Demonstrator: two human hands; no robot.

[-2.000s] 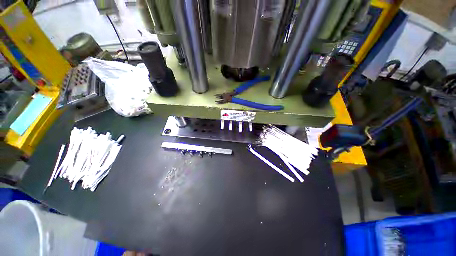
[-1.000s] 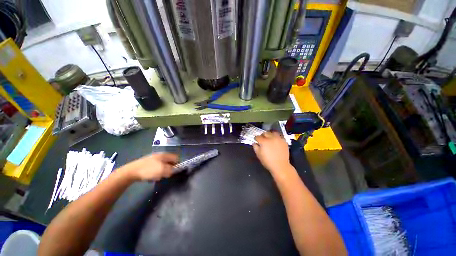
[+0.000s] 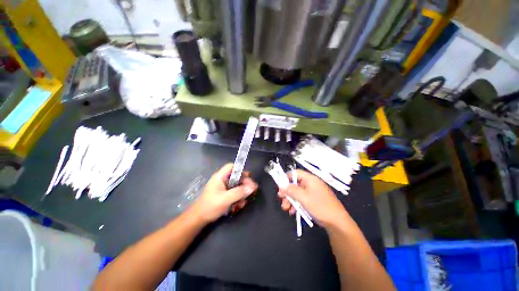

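My left hand (image 3: 227, 196) is closed round the lower end of a narrow silver-grey loading bar (image 3: 244, 149), held tilted up above the dark bench. My right hand (image 3: 307, 199) holds a few white leads (image 3: 280, 175) with dark tips between thumb and fingers, their tips toward the press. The hands are apart. A fanned pile of white leads (image 3: 327, 161) lies behind my right hand. More white strips (image 3: 97, 163) lie piled at the left. Several white pieces stick down under the press label, in front of the metal plate (image 3: 219, 136).
The green platen (image 3: 227, 105) carries blue-handled nippers (image 3: 293, 108) between steel tie bars. A clear bag of white parts (image 3: 148, 85) stands back left. A sensor-like dark box (image 3: 387, 148) is at right. A white tub (image 3: 20, 244) and blue crate (image 3: 472, 267) flank the bench.
My left hand has raised the bar and turned it more upright. My right hand has come back from the lead pile with a few leads in it. The view has shifted.
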